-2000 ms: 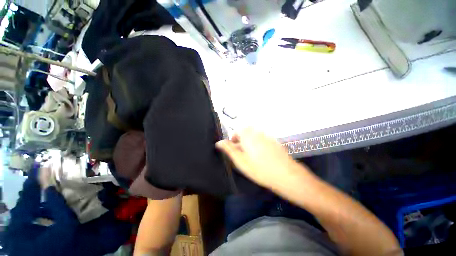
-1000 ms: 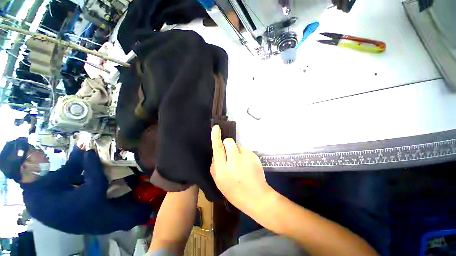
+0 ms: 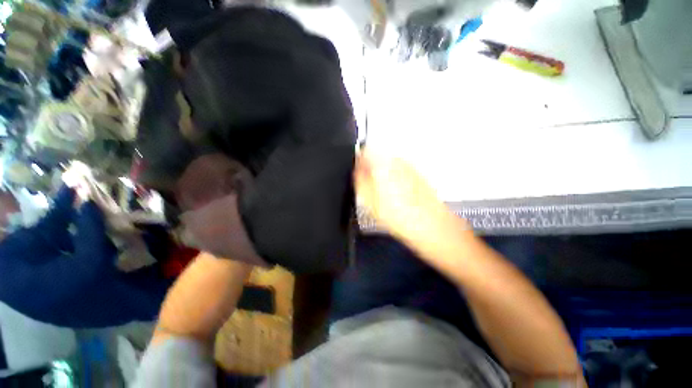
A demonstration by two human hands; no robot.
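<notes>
The black garment body (image 3: 296, 144) is bunched over the left part of the white table and its front edge. A brown-maroon panel (image 3: 220, 223) shows at its lower left. My right hand (image 3: 387, 186) is at the garment's right edge, with the fingertips against the fabric; the view is blurred and its grip is unclear. My left forearm goes up under the garment, and my left hand is hidden by the cloth. Thread snips (image 3: 531, 61) with a red-yellow body lie on the table at the upper right.
A ruler tape (image 3: 546, 217) runs along the table's front edge. Blurred metal machine parts (image 3: 425, 38) stand at the top centre, and a long pale plate (image 3: 633, 76) at the upper right. A person in dark blue (image 3: 76, 265) is at the left. A cardboard box (image 3: 254, 333) and blue crate (image 3: 622, 333) are below.
The zipper strip and dark brown end seen at the garment's right edge a second ago no longer show. My right hand has moved up and right along the edge. The camera view has shifted.
</notes>
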